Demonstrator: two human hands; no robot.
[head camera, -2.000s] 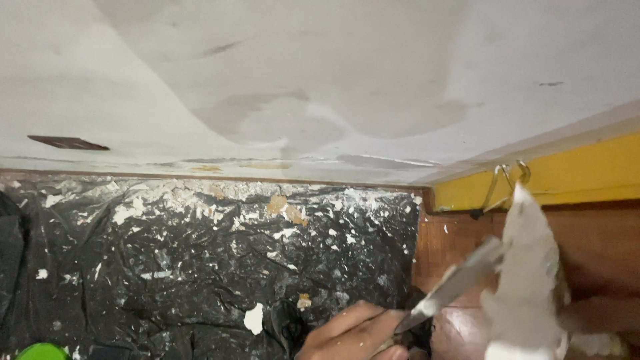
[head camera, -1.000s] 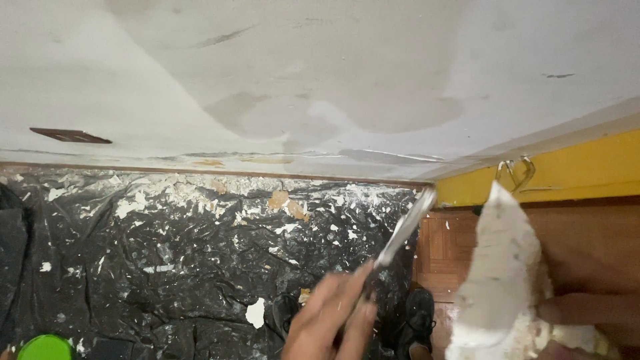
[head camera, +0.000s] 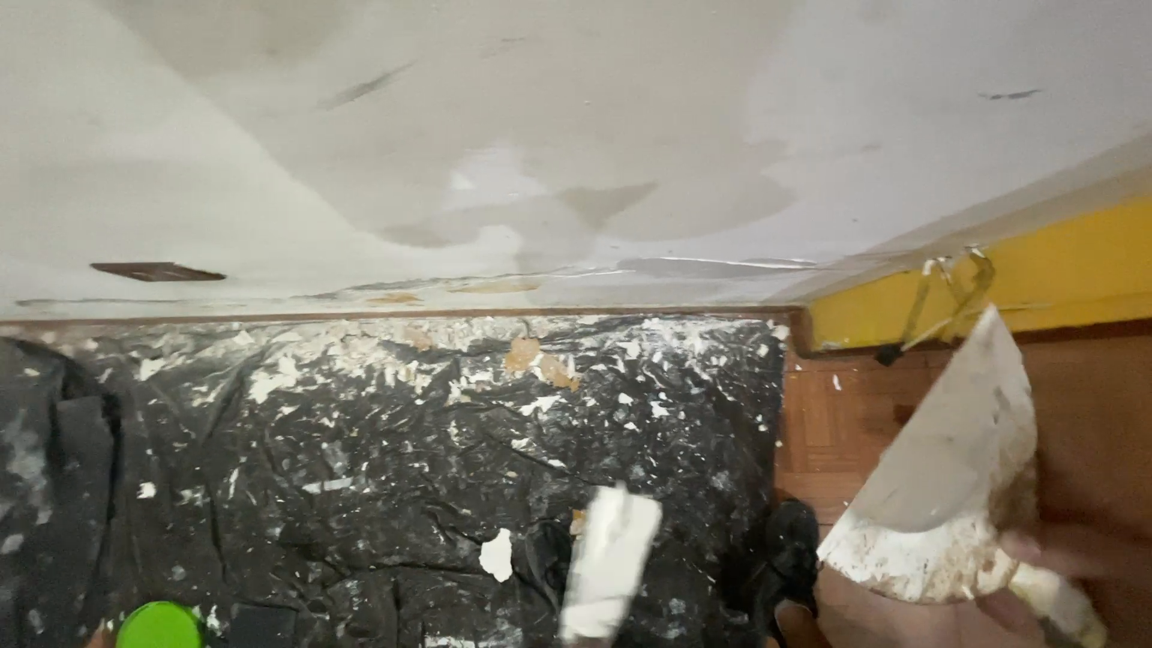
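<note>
My right hand (head camera: 1021, 549), blurred at the lower right, grips a curved, pointed holder (head camera: 954, 450) with grey-white filler inside and a crusted rim. Near the bottom middle, a putty knife's blade (head camera: 612, 562) appears blurred and coated white; its handle and my left hand are below the frame. Above is a white wall (head camera: 630, 108) with grey filler patches and a long rough crack (head camera: 720, 265) near its base.
A black plastic sheet (head camera: 315, 540) strewn with paint flakes covers the floor along the wall. A green lid (head camera: 160, 625) lies lower left, a dark shoe (head camera: 792, 540) lower right. Parquet (head camera: 828, 432) and a yellow wall section (head camera: 1062, 270) are at right, with bent metal hooks (head camera: 945, 288).
The putty knife and my left hand have moved down, the hand out of view. The filler holder has tilted, its tip leaning further right and its grey filler face showing more.
</note>
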